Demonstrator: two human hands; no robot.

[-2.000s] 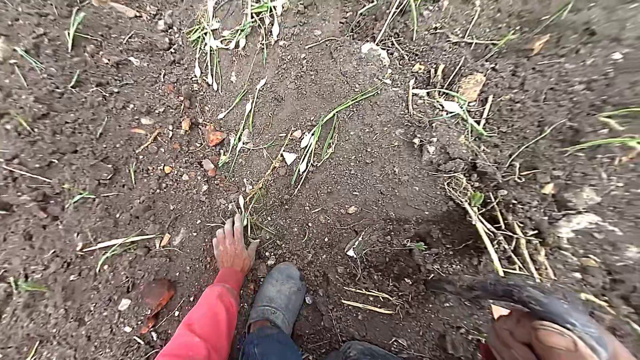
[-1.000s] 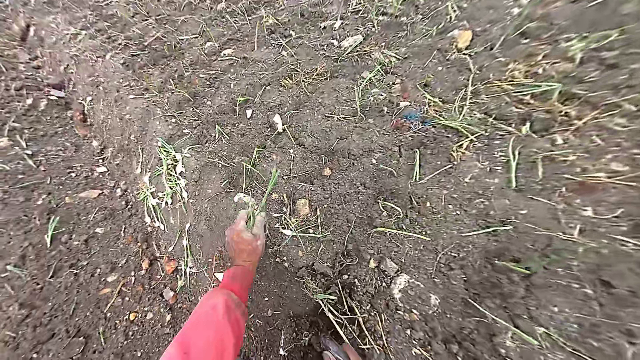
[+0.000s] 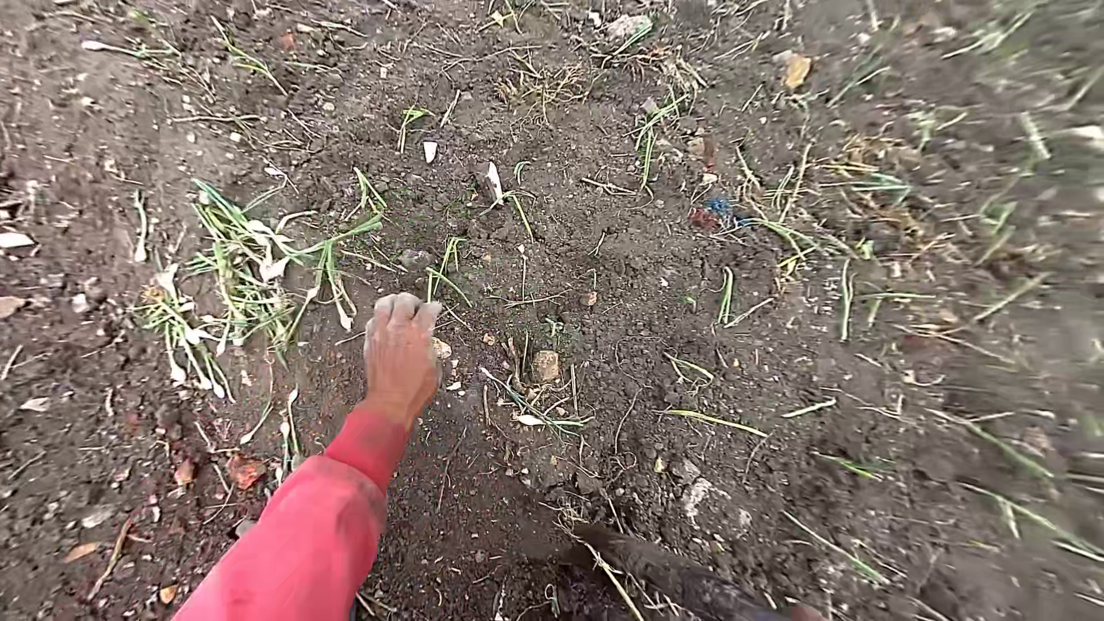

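Observation:
My left hand (image 3: 402,349), in a red sleeve, is low over the soil with its fingers bunched and turned away from me; whether anything is between them is hidden. Just beyond its fingertips is a small green shoot (image 3: 447,269). Left of the hand lies a loose heap of young onion-like plants (image 3: 259,276) with white bulbs and green leaves. A thin plant with a white bulb (image 3: 529,420) lies to the right of my wrist. At the bottom edge a sliver of my right hand (image 3: 806,612) shows at the end of a dark hand tool (image 3: 681,576), whose tip touches the soil.
Bare dark soil (image 3: 535,492) with small stones and dry stalks surrounds the hands. Loose green leaves and straw (image 3: 862,185) are strewn to the right. A blue scrap (image 3: 720,207) lies beyond, and reddish shards (image 3: 246,471) lie at the lower left.
A second ago my left hand held a green plant; that plant no longer shows in it. The dark tool now reaches farther into view at the bottom. The view has shifted.

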